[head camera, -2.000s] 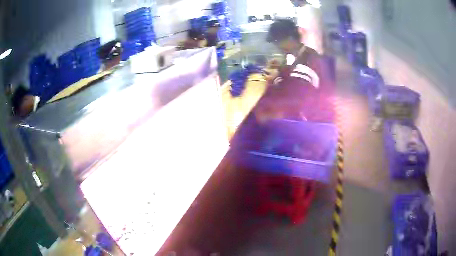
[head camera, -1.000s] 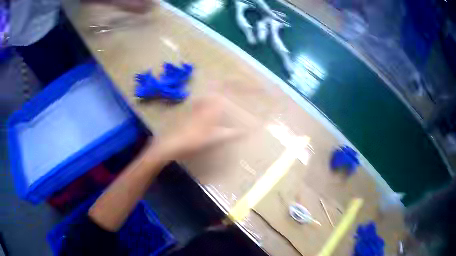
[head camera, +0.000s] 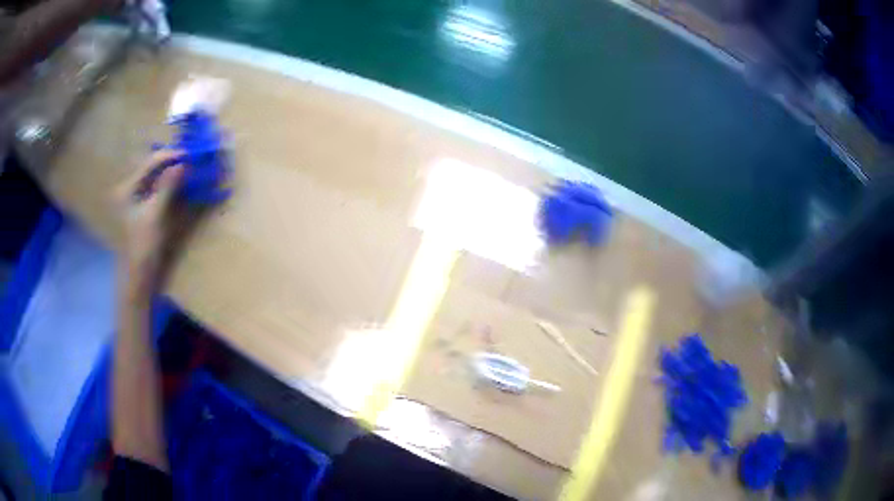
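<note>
My left hand (head camera: 152, 210) reaches up the left of the bench, blurred. Its fingers are closed on the near left side of a cluster of blue spiky hair pieces (head camera: 204, 166); blur hides whether the cluster is lifted. A single blue spiky piece (head camera: 575, 212) sits near the belt edge. A heap of blue parts (head camera: 700, 394) lies at the right. A small oval glue dish (head camera: 502, 373) with a pale stick across it lies between two yellow tape strips (head camera: 417, 328). A thin tan stick (head camera: 569, 347) lies beside it. My right hand is not in view.
A green conveyor belt (head camera: 392, 59) runs behind the bench (head camera: 304, 215). Round dark blue parts (head camera: 763, 461) lie at the lower right. A white-lined blue tote (head camera: 59, 333) and a dark blue tote (head camera: 240, 445) stand below the bench. Another person's arm (head camera: 49, 34) shows at upper left.
The view has swung from the room down to the bench. Since one second ago, my left hand has moved from the open bench surface to the blue cluster and closed on it.
</note>
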